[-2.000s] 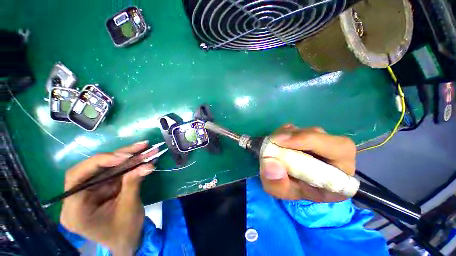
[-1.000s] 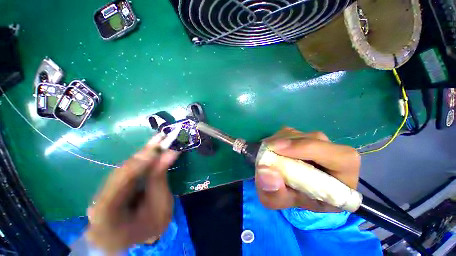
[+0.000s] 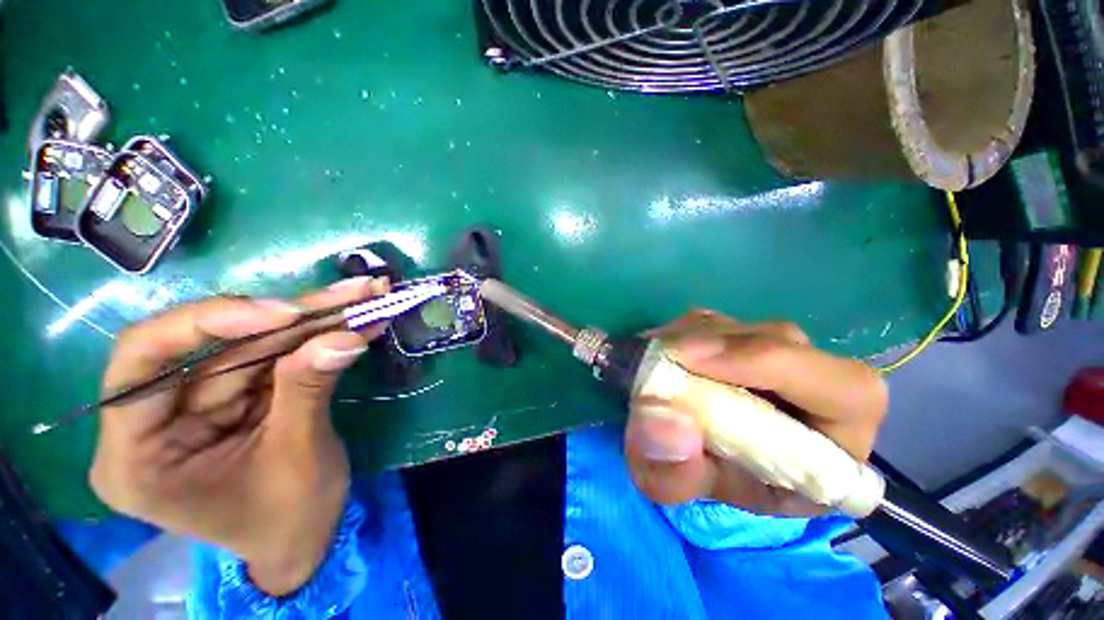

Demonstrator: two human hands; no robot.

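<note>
My left hand [image 3: 242,400] holds tweezers [image 3: 248,349], dark shanks with silver tips that reach over the upper edge of a housing. The rounded-square dark housing [image 3: 438,325], with a silver rim and a green patch inside, sits in a black fixture [image 3: 494,333] with dark lobes on both sides. My right hand [image 3: 763,412] holds a soldering iron [image 3: 751,418] with a cream wrapped handle. Its tip is at the housing's upper right, close to the tweezer tips. Whether the tips touch, and what lies between them, is too small to tell. A thin solder wire [image 3: 394,396] lies below the fixture.
Overlapping housings [image 3: 139,218] lie at left beside a grey metal piece [image 3: 73,109]; another housing [image 3: 269,10] is cut off at the top. A fan [image 3: 708,42] stands at the back, a brown pot [image 3: 835,115] right of it. Small pink parts [image 3: 472,441] lie at the bench edge.
The tweezers have moved from left of the housing to its upper edge. The iron's tip stays near the housing's upper right corner. The view has shifted, and hand tools show at right.
</note>
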